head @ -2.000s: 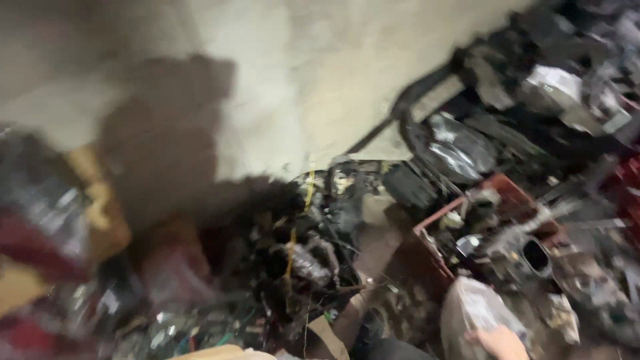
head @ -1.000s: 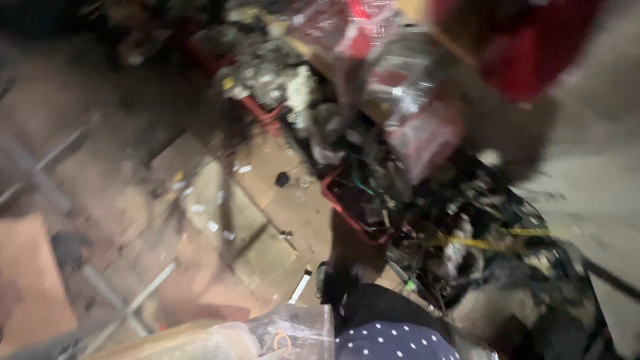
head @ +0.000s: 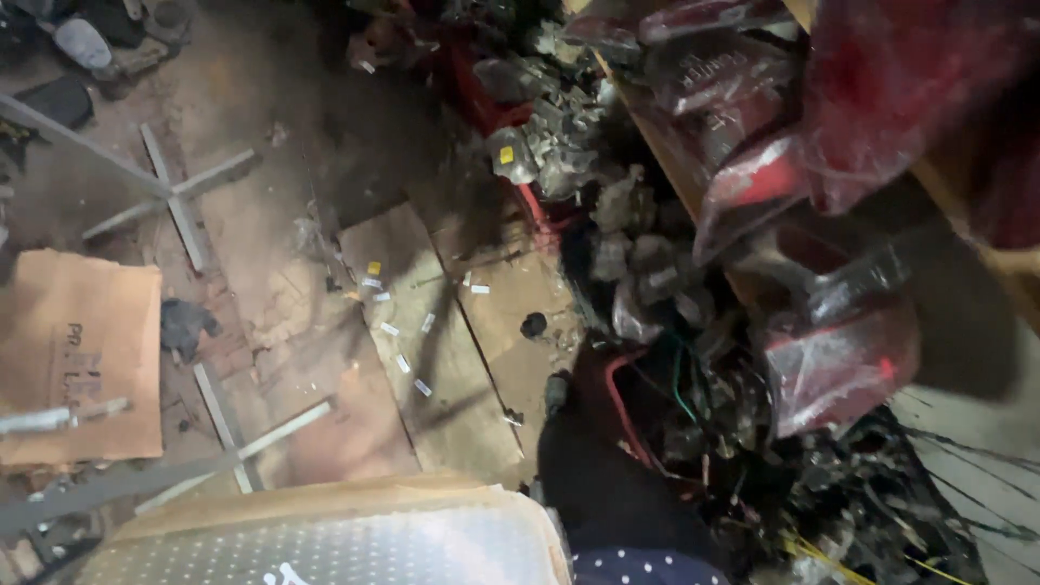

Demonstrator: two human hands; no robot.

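Neither of my hands shows in the head view now. A flat panel with a dotted, shiny surface and a tan cardboard-like edge (head: 439, 536) lies across the bottom of the view, close to me; what holds or bears it is hidden. Beside it on the right are dark clothing (head: 617, 479) and a navy cloth with white dots (head: 642, 566). Past these, a red plastic crate (head: 619, 398) stands with dark parts and a green wire about it. Plastic-wrapped red vehicle lamps (head: 845, 366) rest at the right.
Flattened cardboard (head: 414, 325) with small white labels covers part of the floor. Metal cross-shaped stand legs (head: 171, 191) stand at the left, near a cardboard box (head: 106, 325) bearing writing. Metal parts (head: 569, 154) are heaped at the upper middle, and black cables (head: 967, 471) at the lower right.
The view has swung far round from the wall and the parts heap. A hand near a pale plastic-wrapped thing, low at the right two seconds ago, is out of view now.
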